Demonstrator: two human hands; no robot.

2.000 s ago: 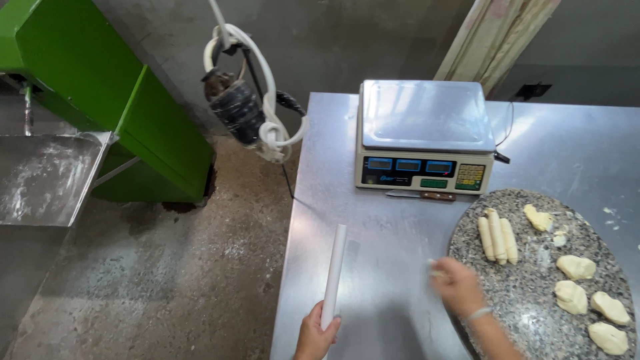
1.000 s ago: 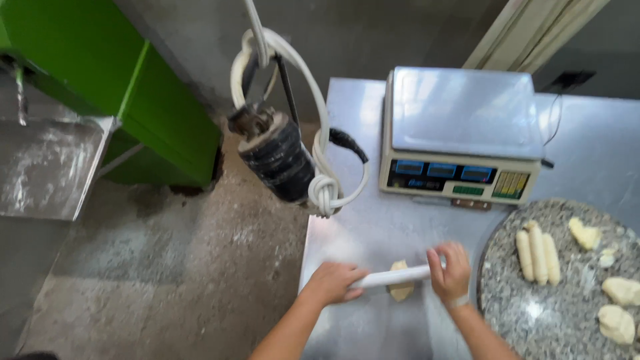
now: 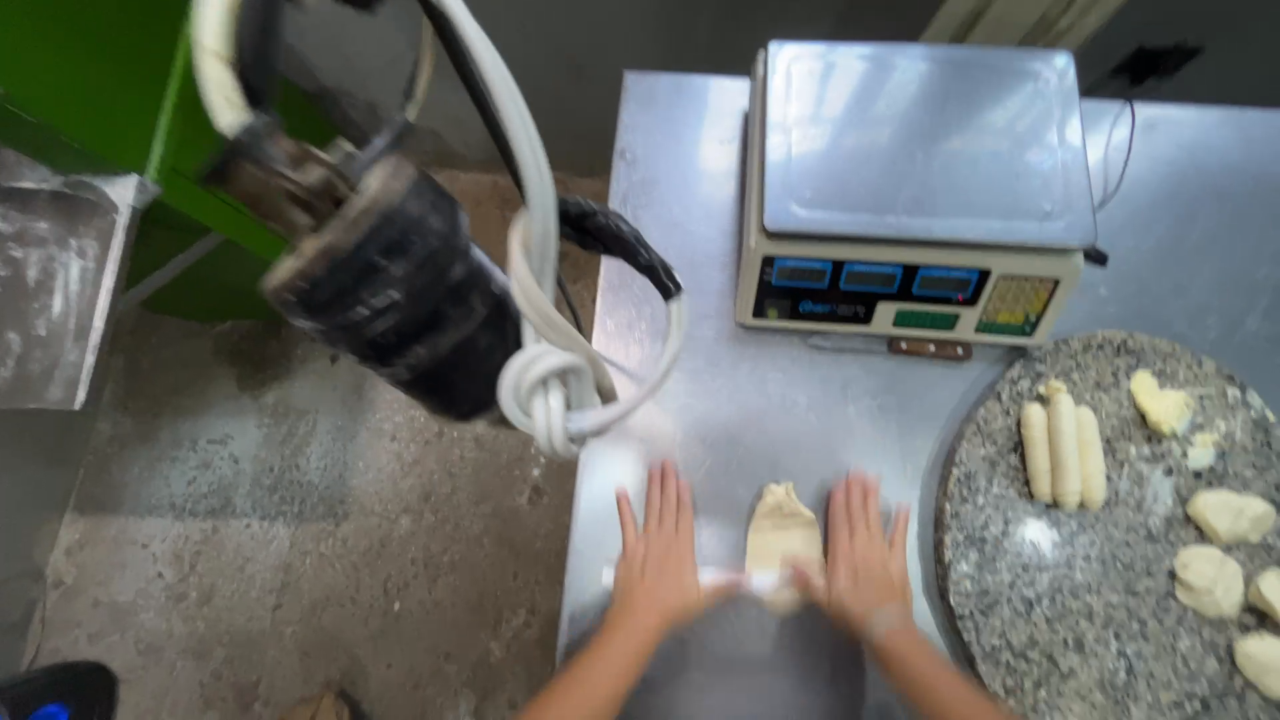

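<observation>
On the metal table a flattened, elongated piece of dough (image 3: 783, 532) lies with a thin white rolling pin (image 3: 725, 577) across its near part. My left hand (image 3: 658, 555) rests flat over the pin's left part, fingers extended and apart. My right hand (image 3: 862, 560) lies over its right part in the same way, with a band at the wrist. The palms hide much of the pin, and the thumbs point inward, blurred. Right of my right hand, a round granite slab (image 3: 1090, 590) bears several dough rolls (image 3: 1066, 455), several dough lumps (image 3: 1209, 581) and a yellowish soft piece (image 3: 1161, 402).
A digital scale (image 3: 920, 150) stands at the back, a wooden-handled knife (image 3: 928, 349) along its front. A black fixture with knotted white cable (image 3: 400, 290) hangs in front of the table's left edge. Green machinery (image 3: 90, 60) with a metal tray (image 3: 50, 290) stands left.
Two seconds ago my left hand held the pin upright, apart from my right. Both hands then gripped it over the dough; now they lie flat on it, and the dough is longer.
</observation>
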